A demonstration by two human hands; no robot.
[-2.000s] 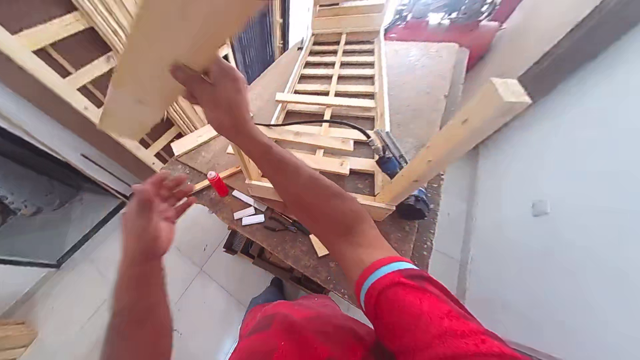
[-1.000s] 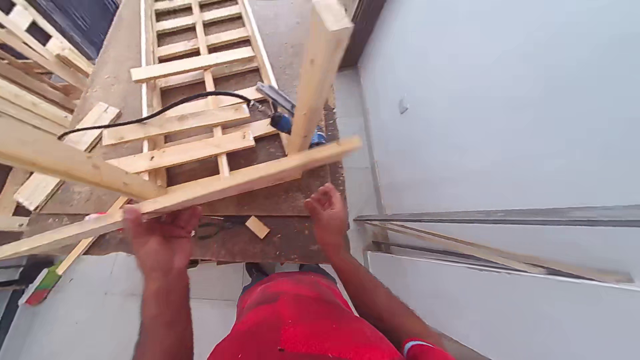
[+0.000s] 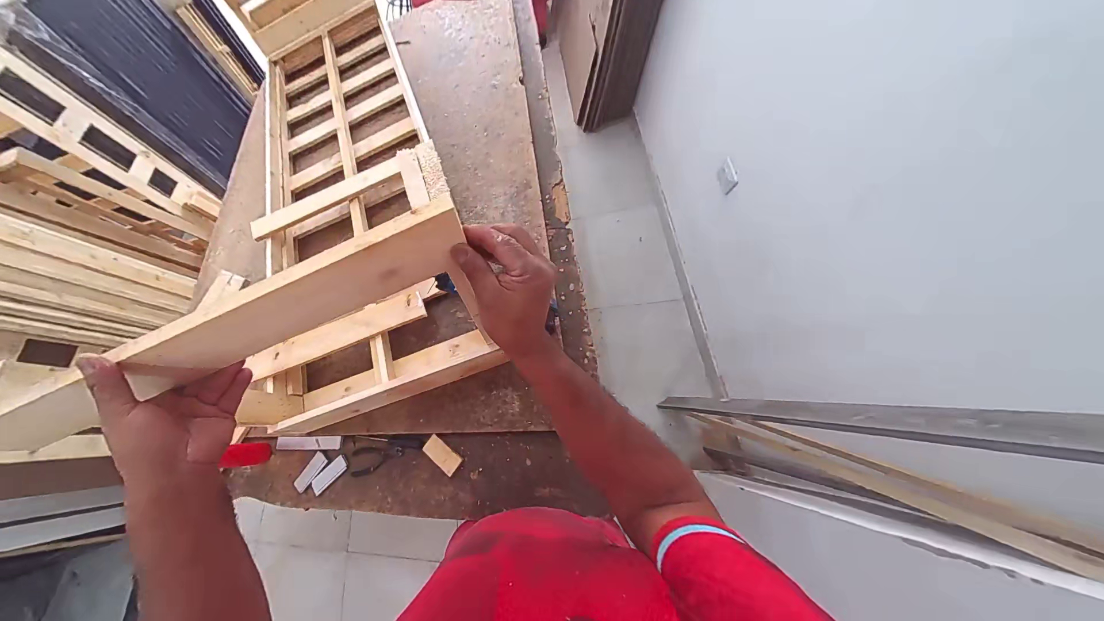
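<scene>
A wide wooden board slants across the view above the near end of a slatted wooden frame. My left hand grips the board from below toward its left end, thumb on the near face. My right hand pinches its right end, where an upright wooden post meets or stands just behind it; contact between board and post is unclear. Loose slats, one of them a short plank, lie over the frame. Part of a blue tool shows behind the board, mostly hidden.
On the worktable's near edge lie a red object, white staple strips or similar pieces, pliers and a wood offcut. Stacked timber stands left; a wall and leaning planks are right.
The right hand was free one second ago and now holds the board's right end. The left hand, under the board then, still supports it. The view has shifted.
</scene>
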